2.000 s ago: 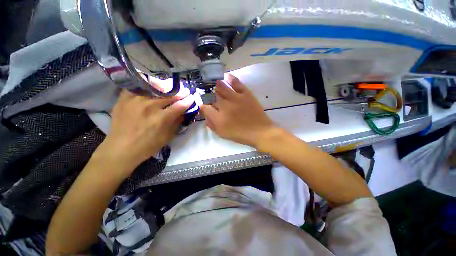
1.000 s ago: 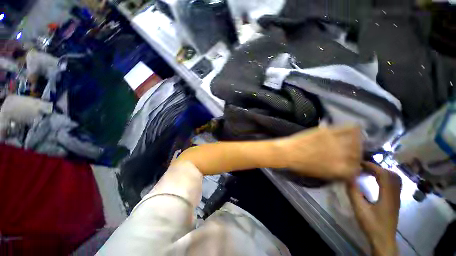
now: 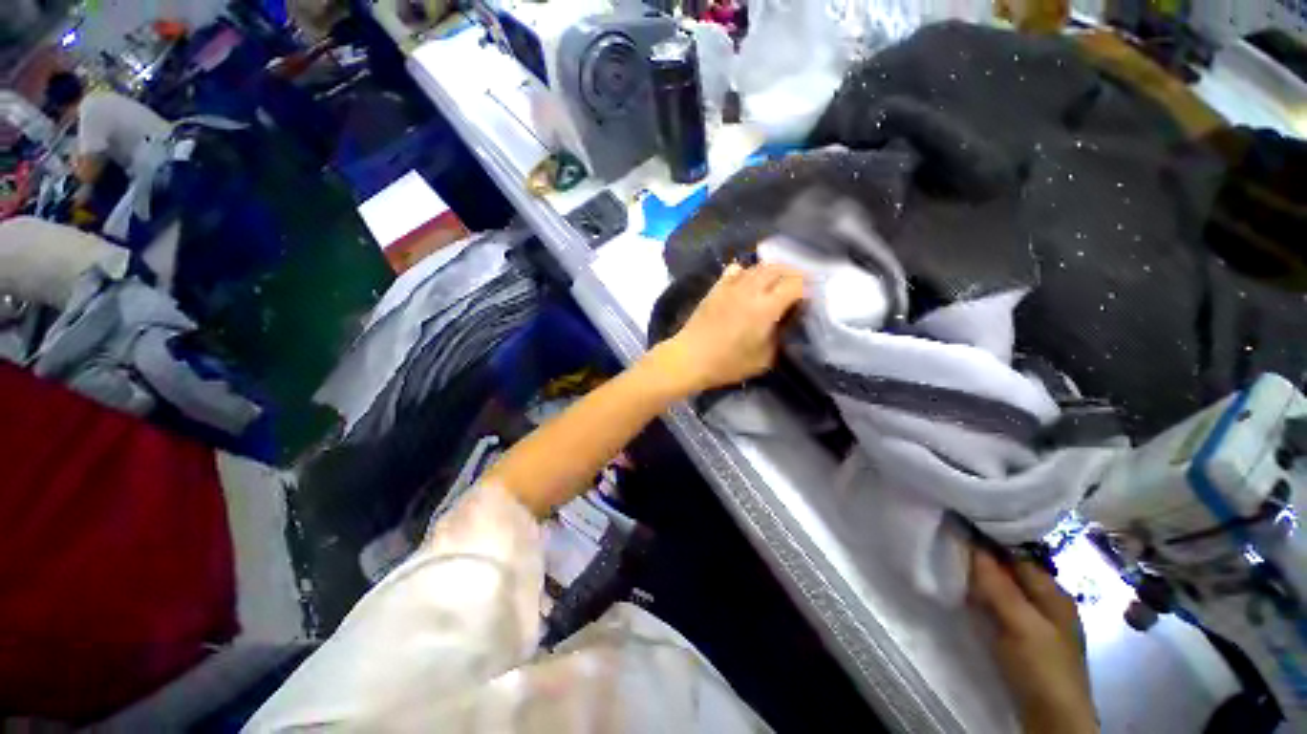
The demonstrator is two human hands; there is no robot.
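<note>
A bulky garment piece lies left of the sewing machine, with dark outer fabric (image 3: 1089, 187) and pale grey-white lining (image 3: 932, 445) facing up. My left hand (image 3: 738, 323) grips the pale edge at its near left side. My right hand (image 3: 1035, 631) is at the lining's lower edge beside the lit needle area; its fingertips touch the fabric, but whether they pinch it is unclear. The white machine head (image 3: 1218, 466) is at the right. The presser foot is too small and bright to make out.
The table's ruler-marked front edge (image 3: 781, 538) runs diagonally. A black bottle (image 3: 678, 108), a grey machine part (image 3: 609, 86) and a blue item (image 3: 671, 212) stand or lie beyond the garment. Stacked cut pieces (image 3: 444, 323) are below left. A person (image 3: 122, 136) is far left.
The view has swung left. My left hand has moved from the needle area out to the lining's far-left part and grips it. The lining is spread more openly. My right hand stays near the needle.
</note>
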